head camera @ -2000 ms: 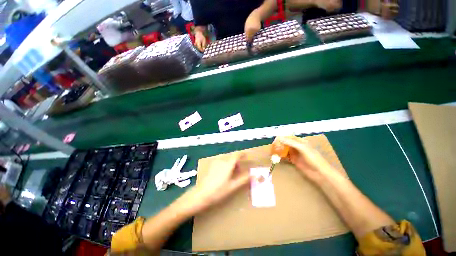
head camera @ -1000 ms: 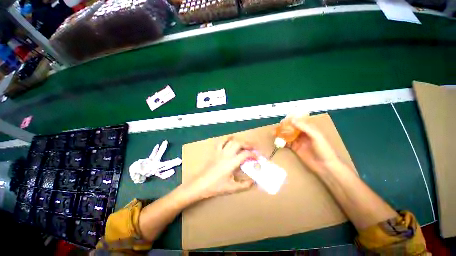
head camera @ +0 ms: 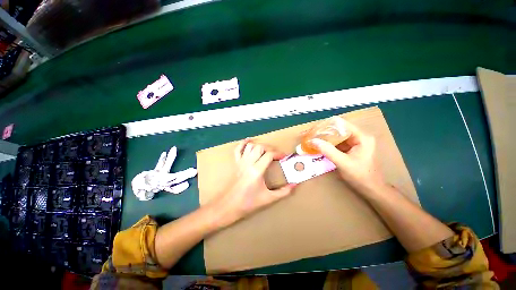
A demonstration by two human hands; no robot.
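A flat pink-and-white cover plate (head camera: 306, 170) with a round hole lies over the cardboard sheet (head camera: 305, 226). My left hand (head camera: 253, 180) grips the plate's left end between thumb and fingers. My right hand (head camera: 353, 156) holds the glue bottle (head camera: 323, 136), which has orange liquid, tilted with its white neck just above the plate's upper edge. The bottle's needle tip cannot be made out. Whether the plate touches the cardboard is hard to tell.
A white work glove (head camera: 164, 178) lies left of the cardboard. A black blister tray (head camera: 68, 198) is at the far left. Beyond the pale rail (head camera: 283, 107), two cover plates lie on the green conveyor belt (head camera: 317, 56). Another cardboard sheet (head camera: 503, 153) stands at the right edge.
The view has tilted down. My left hand has picked up and turned the plate, which now lies more sideways. The bottle has moved in over the plate's upper edge.
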